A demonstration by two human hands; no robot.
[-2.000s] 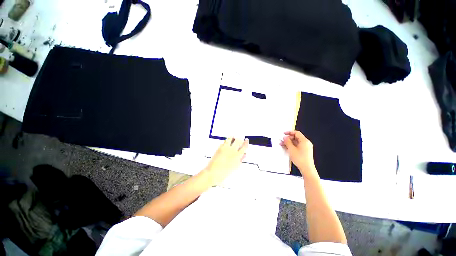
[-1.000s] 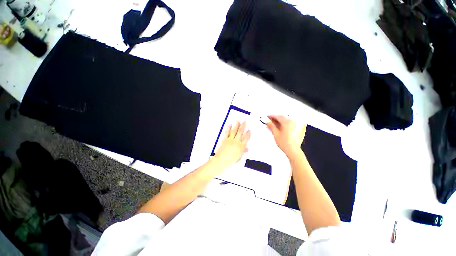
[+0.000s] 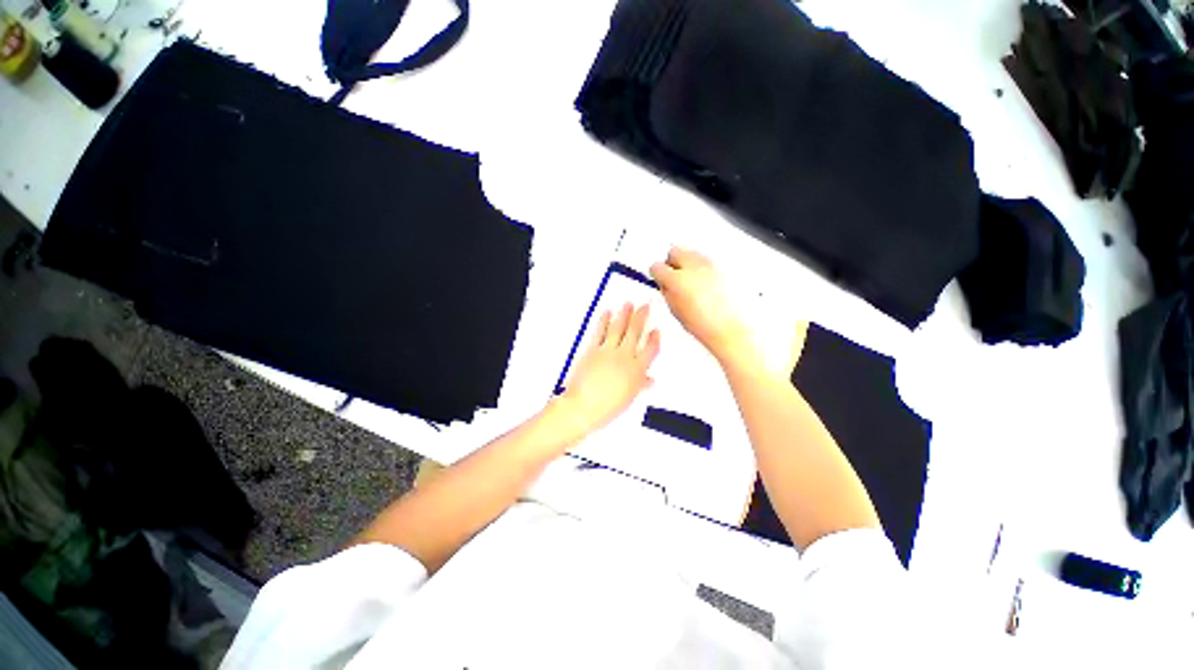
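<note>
A white marking template (image 3: 714, 380) with slots and cut-out windows lies on a dark cut panel (image 3: 858, 425), which shows at its right and through the openings. My left hand (image 3: 613, 370) lies flat on the template with its fingers apart. My right hand (image 3: 691, 291) is at the template's upper slot, fingertips pinched together; the chalk is not visible in them. Marked panels (image 3: 301, 242) with faint pale lines lie at the left.
A thick stack of dark panels (image 3: 799, 144) lies behind the template, with a dark bundle (image 3: 1024, 271) beside it. A dark fabric strip (image 3: 380, 46) is behind the left pile. A black cylinder (image 3: 1100, 576) and a thin reddish-brown tool (image 3: 1015, 607) lie at the right.
The view has shifted. My left hand has moved from the template's lower edge up onto its middle. My right hand has moved from the yellow edge to the upper slot, then left along it.
</note>
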